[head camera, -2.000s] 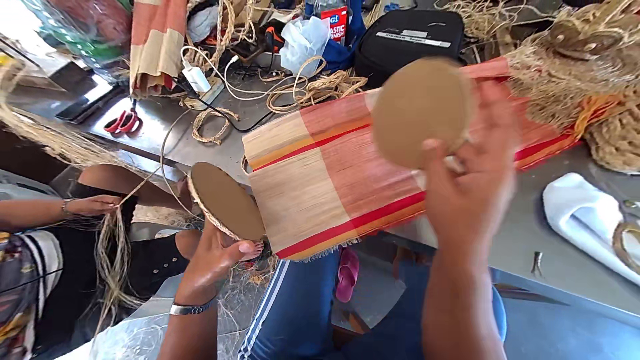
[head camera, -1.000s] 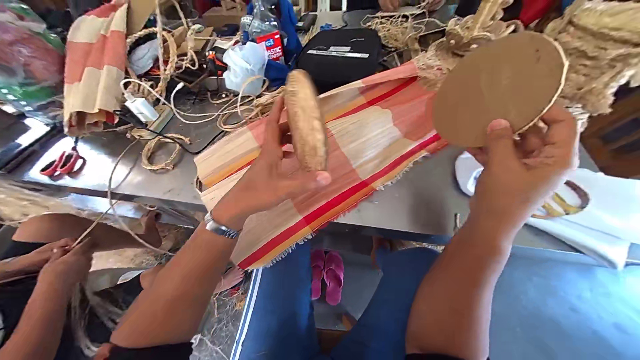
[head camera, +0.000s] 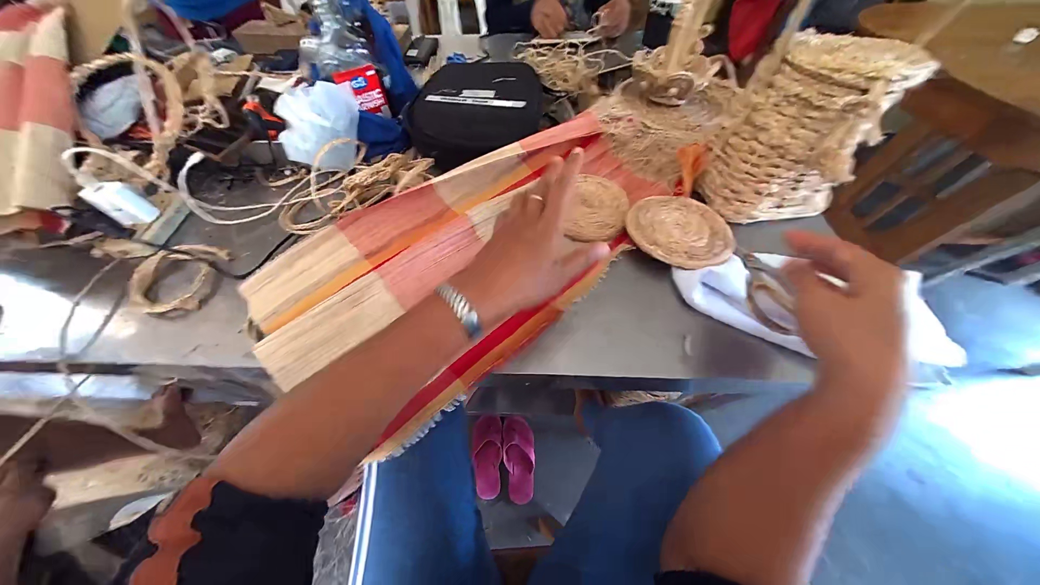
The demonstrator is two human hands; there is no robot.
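My left hand (head camera: 532, 236), with a watch or metal band at the wrist, lies spread over the striped woven fibre mat (head camera: 406, 244) in red, orange and natural tones. Its fingers are beside one round coiled disc (head camera: 600, 209); whether they touch it is unclear. A second coiled disc (head camera: 681, 232) lies just right of the first, partly on the mat's edge. My right hand (head camera: 845, 301), somewhat blurred, is above a white cloth (head camera: 918, 325) at the right, its fingers apart near a ring-like tan object (head camera: 768, 296), which may be scissor handles.
A woven fibre basket (head camera: 812, 130) stands at the back right. Behind the mat are a black zip case (head camera: 475, 106), a white plastic bag (head camera: 321, 122) and coils of twine (head camera: 366, 191). A white adapter (head camera: 122, 203) with a cord lies left. Another person's hands (head camera: 578, 16) are across the table.
The two discs, held one in each hand before, now lie coiled face up by the mat's right part. My right hand has let go of its disc and is over the white cloth.
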